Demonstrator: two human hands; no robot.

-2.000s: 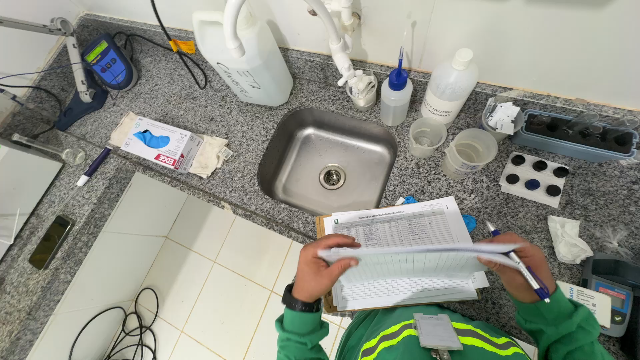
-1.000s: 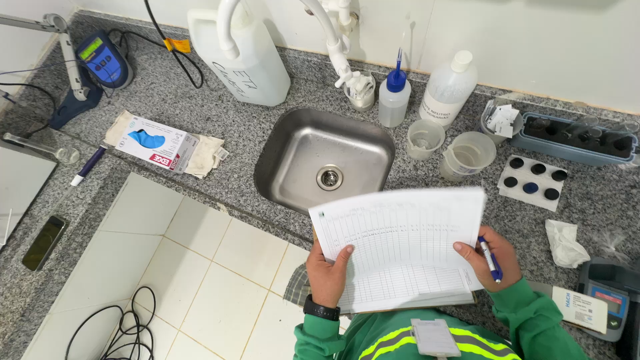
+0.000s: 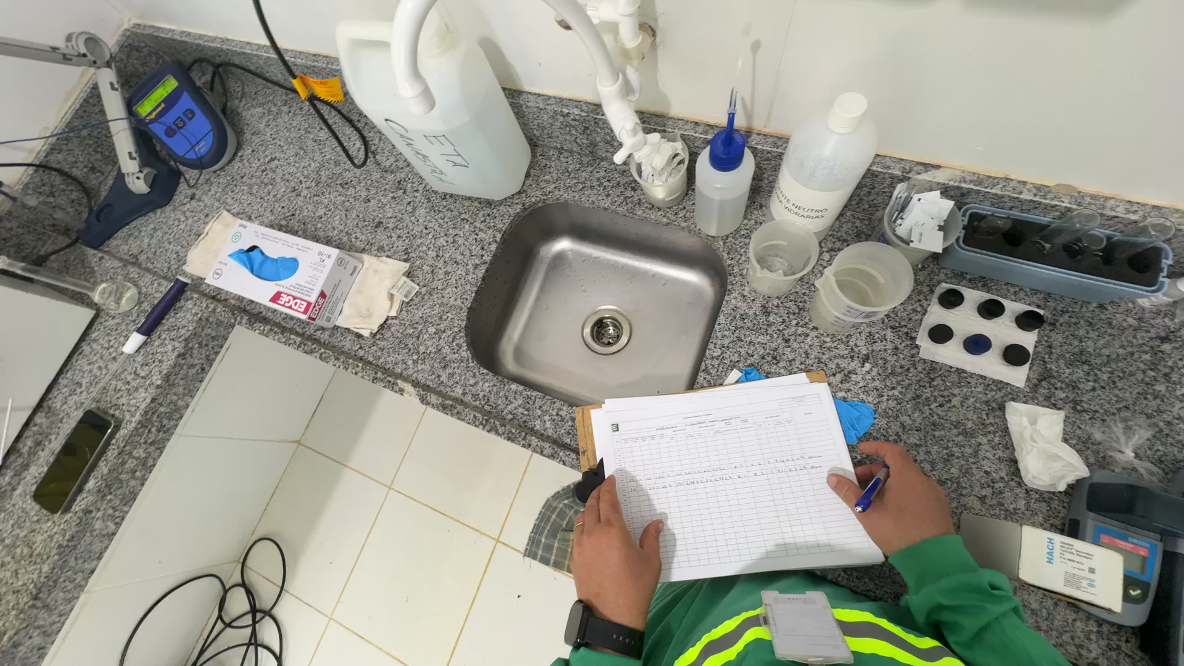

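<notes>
A stack of printed forms (image 3: 721, 472) lies on a brown clipboard (image 3: 586, 435) at the counter's front edge, below the sink. My left hand (image 3: 615, 555) rests at the stack's left edge, beside a black clip (image 3: 589, 482), fingers on the paper and thumb apart. My right hand (image 3: 902, 499) is at the right edge of the sheets, holding a blue-and-white pen (image 3: 872, 488) between its fingers, with the thumb over the paper. Part of a blue glove (image 3: 853, 419) shows beside the sheets on the counter.
Beyond the papers is a steel sink (image 3: 597, 287). Right of it stand plastic beakers (image 3: 860, 285), a wash bottle (image 3: 724, 180), a vial rack (image 3: 1059, 254) and a meter (image 3: 1115, 546). Leftward are a glove box (image 3: 282, 275), a large jug (image 3: 444, 120), a marker (image 3: 155, 315) and a phone (image 3: 75, 461).
The sheets, lifted between both hands before, now lie flat on the clipboard. My left hand has moved down along their left edge; my right hand still has the pen.
</notes>
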